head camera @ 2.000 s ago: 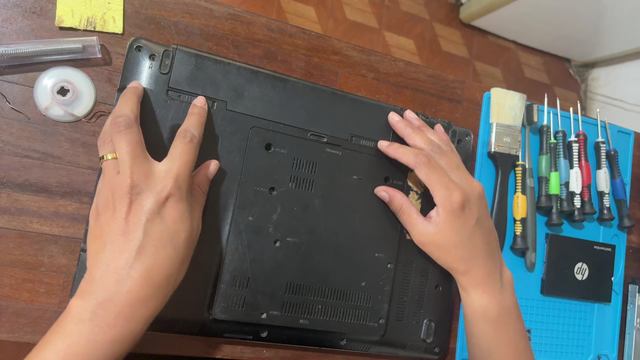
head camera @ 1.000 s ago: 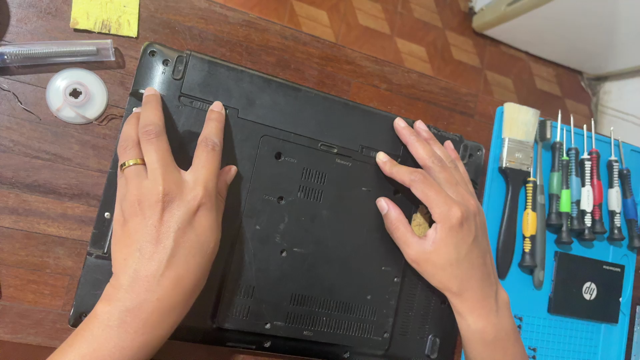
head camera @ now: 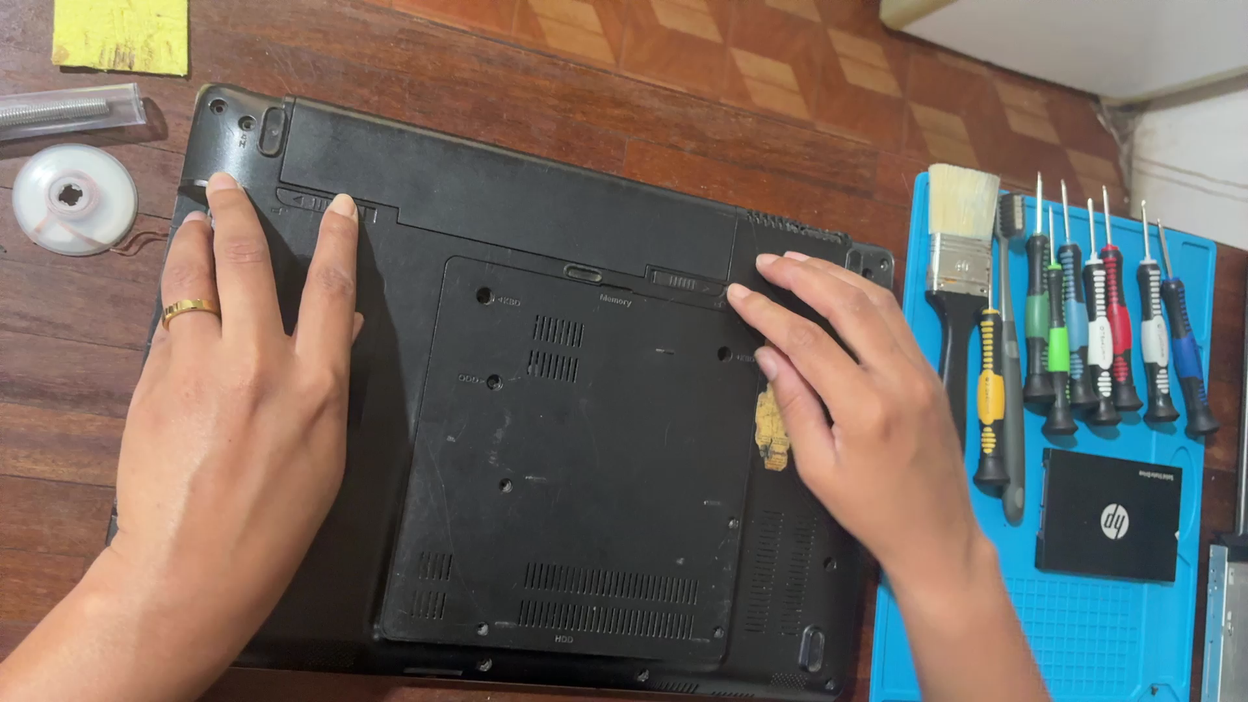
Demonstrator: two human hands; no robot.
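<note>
A black laptop (head camera: 585, 439) lies upside down on the wooden table, its battery (head camera: 507, 185) seated along the upper edge. My left hand (head camera: 244, 390) rests on the laptop's left part, fingers apart, one fingertip on the left battery latch (head camera: 322, 204). My right hand (head camera: 858, 390) touches the right side, its index fingertip at the end of the right battery latch (head camera: 682, 282). A large vented cover (head camera: 585, 487) with screw holes lies between the hands. A torn label remnant (head camera: 772, 429) shows beside my right thumb.
A blue repair mat (head camera: 1033, 604) at right holds a flat brush (head camera: 960, 234), a grey-handled small brush (head camera: 1012, 390), several screwdrivers (head camera: 1099, 322) and an HP solid state drive (head camera: 1109, 517). At upper left are a wick spool (head camera: 75, 199), a clear tube (head camera: 73, 109) and a yellow sponge (head camera: 121, 34).
Both hands stay near the battery latches, with only small finger shifts. The view has moved slightly.
</note>
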